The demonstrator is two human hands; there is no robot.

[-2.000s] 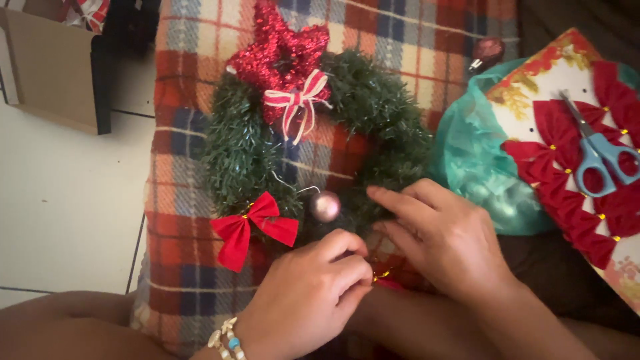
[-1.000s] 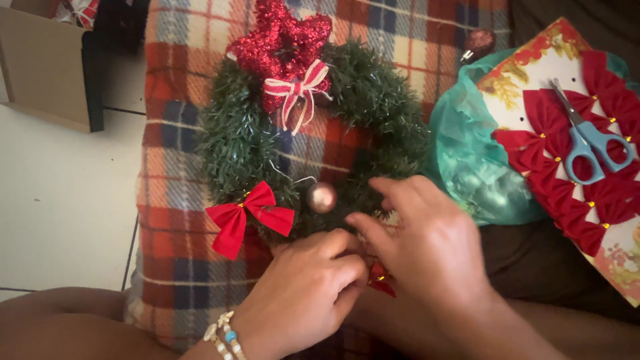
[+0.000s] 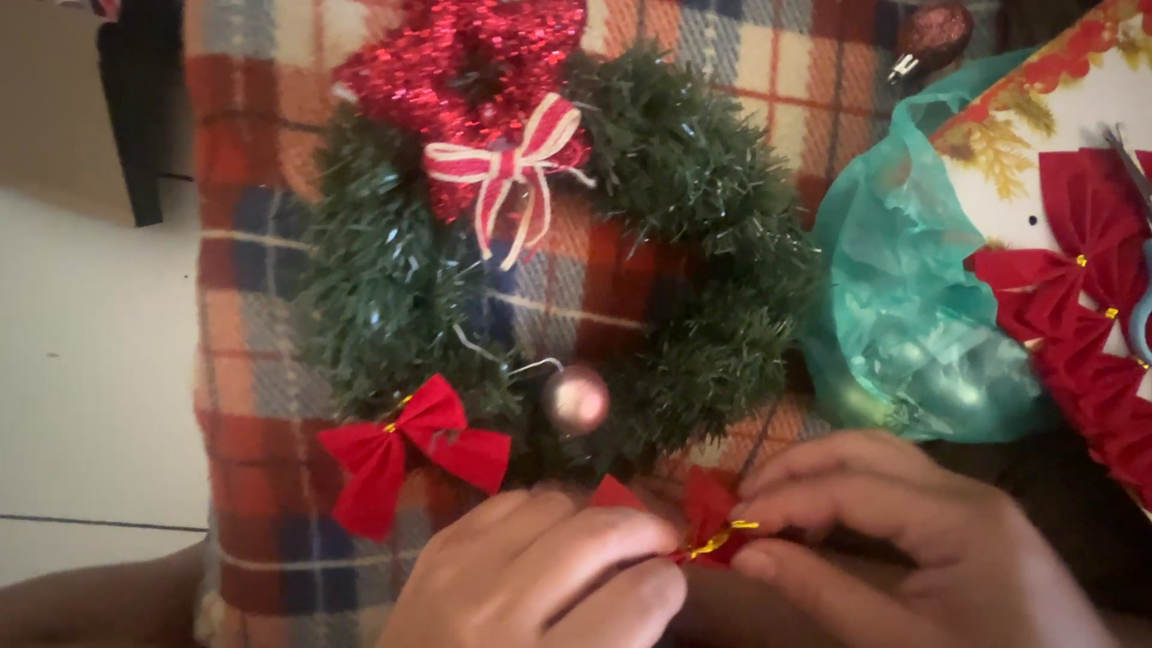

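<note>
A green tinsel wreath (image 3: pixel 720 360) lies on a plaid blanket. At its top is a red glitter star (image 3: pixel 396 72) with a red-and-white striped ribbon bow (image 3: pixel 507 165). A red fabric bow (image 3: pixel 387 459) sits at its lower left, and a pink bauble (image 3: pixel 577 400) on a white string rests at the bottom. Just below the wreath, my left hand (image 3: pixel 540 576) grips a second red bow (image 3: pixel 706 508), partly hidden by the fingers. My right hand (image 3: pixel 882 531) holds the same bow's right side, its thumb and fingertips at the gold twist tie (image 3: pixel 720 540).
Right of the wreath are a teal plastic bag (image 3: pixel 927 324) of baubles and a printed card (image 3: pixel 999 198) bearing several red bows, with scissors (image 3: pixel 1141 310) at the frame edge. A dark pink glitter ornament (image 3: pixel 936 38) lies above the bag. A cardboard box (image 3: pixel 54 108) stands at upper left.
The right hand has moved away from the wreath's inner edge to the red bow below it. More of that bow and its gold tie now shows between the hands.
</note>
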